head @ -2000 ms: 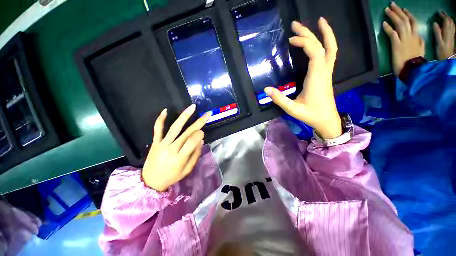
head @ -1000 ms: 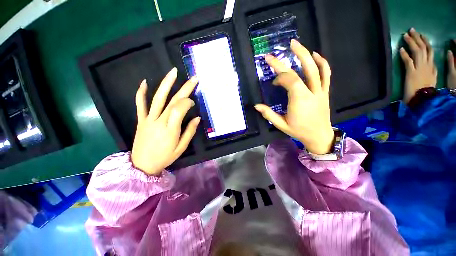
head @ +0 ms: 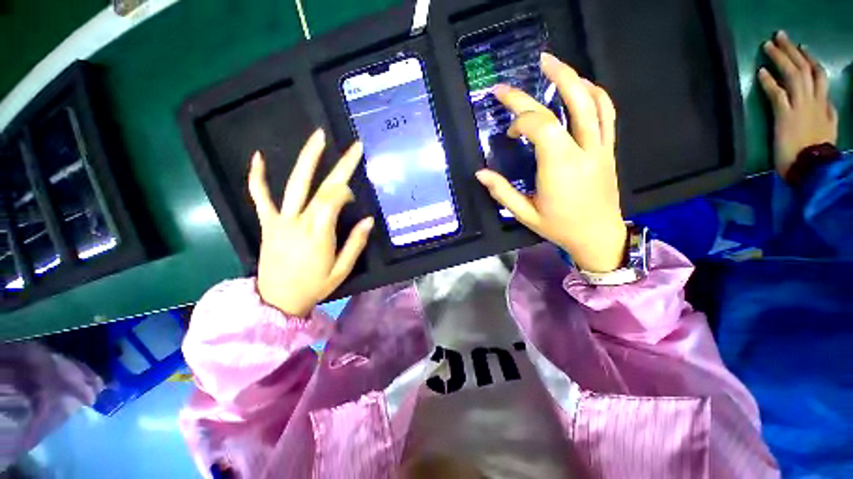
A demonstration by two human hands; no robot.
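Note:
A black foam tray (head: 224, 178) lies in front of me with two smartphones in its middle pockets. The left smartphone (head: 402, 159) shows a pale bluish-white screen with small text. The right smartphone (head: 477, 70) has a dark screen with rows of small text and green blocks. My left hand (head: 304, 234) is over the left pocket, fingers spread, a fingertip at the left phone's edge. My right hand (head: 571, 168) is over the right phone, fingers spread and hiding part of its screen. Both hands hold nothing.
A neighbouring black tray (head: 136, 215) with dark glossy phones lies at the left on the green bench (head: 178, 122). At the right, another person's hand (head: 800, 98) with a blue sleeve rests on the bench. A white strip (head: 421, 17) is at the tray's far edge.
The left phone's screen has gone from dark blue to white and now pale with text. The right one has changed to text rows with green. My left hand has moved up beside the left phone.

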